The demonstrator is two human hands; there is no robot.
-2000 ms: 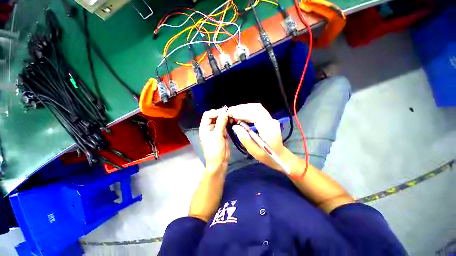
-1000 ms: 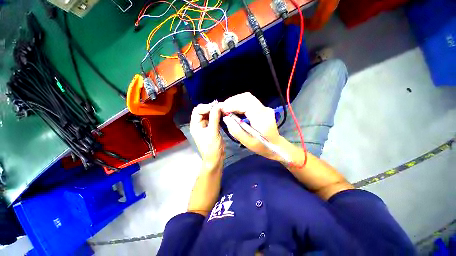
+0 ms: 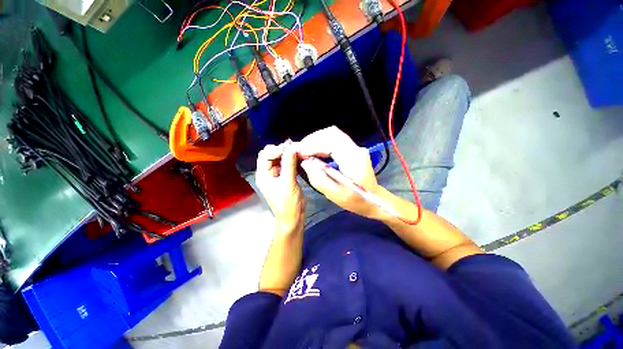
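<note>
My left hand pinches a tiny cable end at its fingertips, mostly hidden by the fingers. My right hand holds a pale pen-like test probe with its tip at my left fingertips. A red probe lead loops from the probe's rear up to the bench. A black cable is plugged in at the orange-brown fixture board and curves down behind my right hand. Other short connectors line the board. Whether the probe tip touches a contact cannot be seen.
A dark pile of cables lies on the green bench at left. An orange clamp grips the board's near end. A blue bin is under the board, a red bin under the bench edge, a blue stool at lower left.
The bench and board have shifted up and left in view. Both hands remain together at the cable end, with the probe still in my right hand.
</note>
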